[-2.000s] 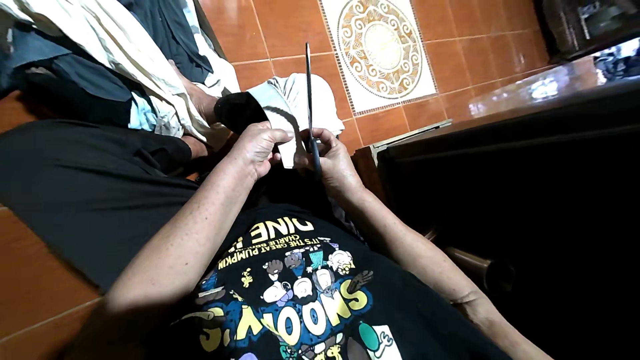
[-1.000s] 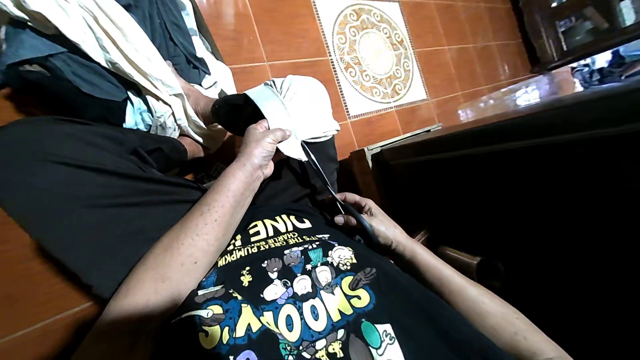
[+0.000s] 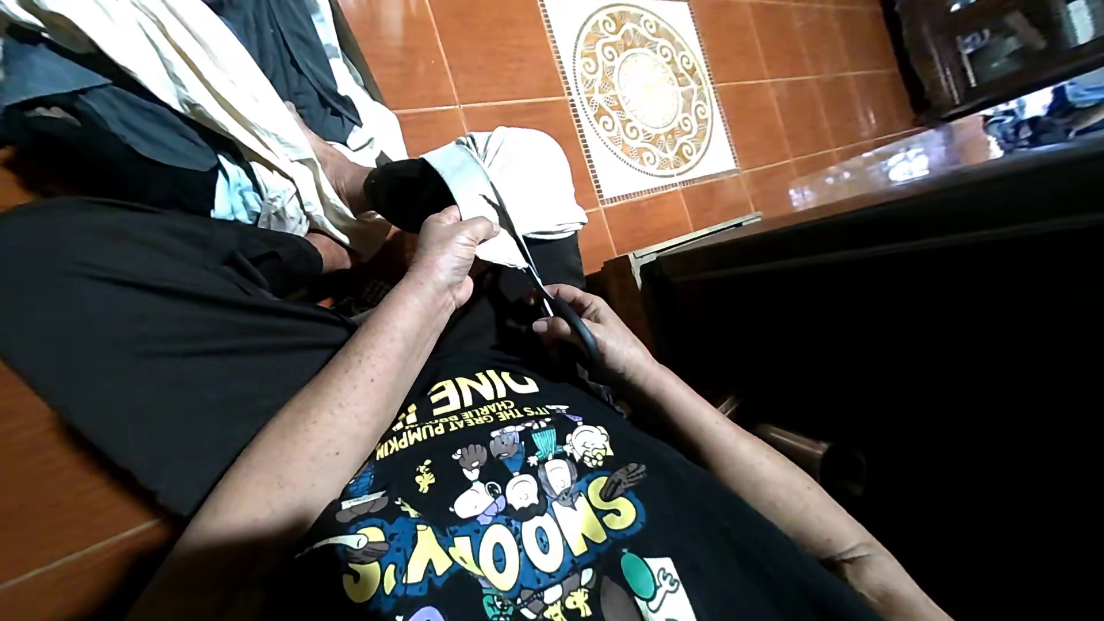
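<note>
Pinched between the thumb and fingers of my left hand [image 3: 450, 250] is the edge of a white cloth [image 3: 530, 177] with a pale band and a black part. The cloth lies over my dark-trousered knee. My right hand [image 3: 599, 332] grips dark-handled scissors [image 3: 573, 326] by their loops. The long blades point up and to the left and lie against the cloth, close to my left fingers. Whether the blades are parted is hard to tell.
A heap of white, dark and light blue clothes [image 3: 250, 112] lies at the upper left, beside a bare foot. Dark wooden furniture [image 3: 862, 259] fills the right side. Orange floor tiles [image 3: 500, 52] surround a patterned tile panel [image 3: 647, 95]. A cabinet [image 3: 1000, 52] stands at the upper right.
Two seconds ago my hands were close together with the scissors upright. My right hand has since drawn back toward my body, and the scissors now slant toward the cloth. My left hand still holds the cloth.
</note>
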